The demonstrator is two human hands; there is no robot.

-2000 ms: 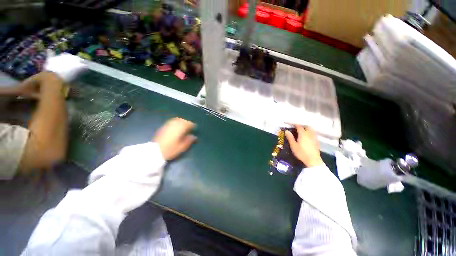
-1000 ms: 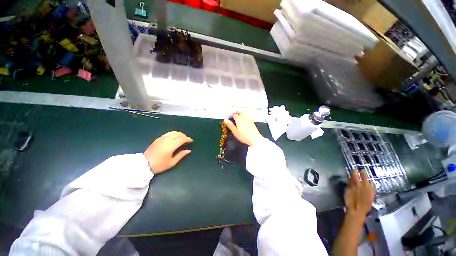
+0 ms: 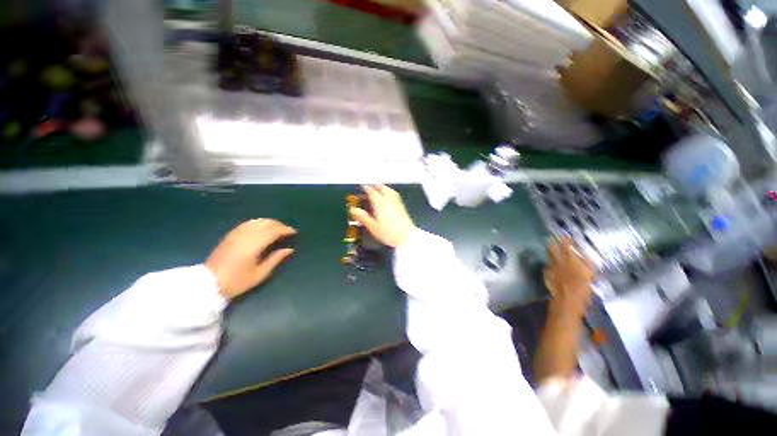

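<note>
A row of dark screen assemblies with gold tails [image 3: 351,234] lies on the green mat in front of me. My right hand [image 3: 383,215] is at the far end of the row, its fingertips over it; blur hides whether they grip a piece. My left hand [image 3: 251,258] is on the mat to the left, empty, thumb and fingers apart. A watch case [image 3: 494,256] lies on the mat to the right of my right sleeve.
A white blister tray [image 3: 341,115] with dark parts [image 3: 258,65] stands behind the rail. A white bottle [image 3: 481,183] and wipes [image 3: 439,177] are right of it. A neighbour's hand [image 3: 569,271] is near the pocket tray [image 3: 584,213]. A post [image 3: 152,85] stands left.
The view has turned to the right. The watch case, pocket tray and neighbour's hand have come into view, and the left neighbour has left it. My hands keep about the same places on the mat.
</note>
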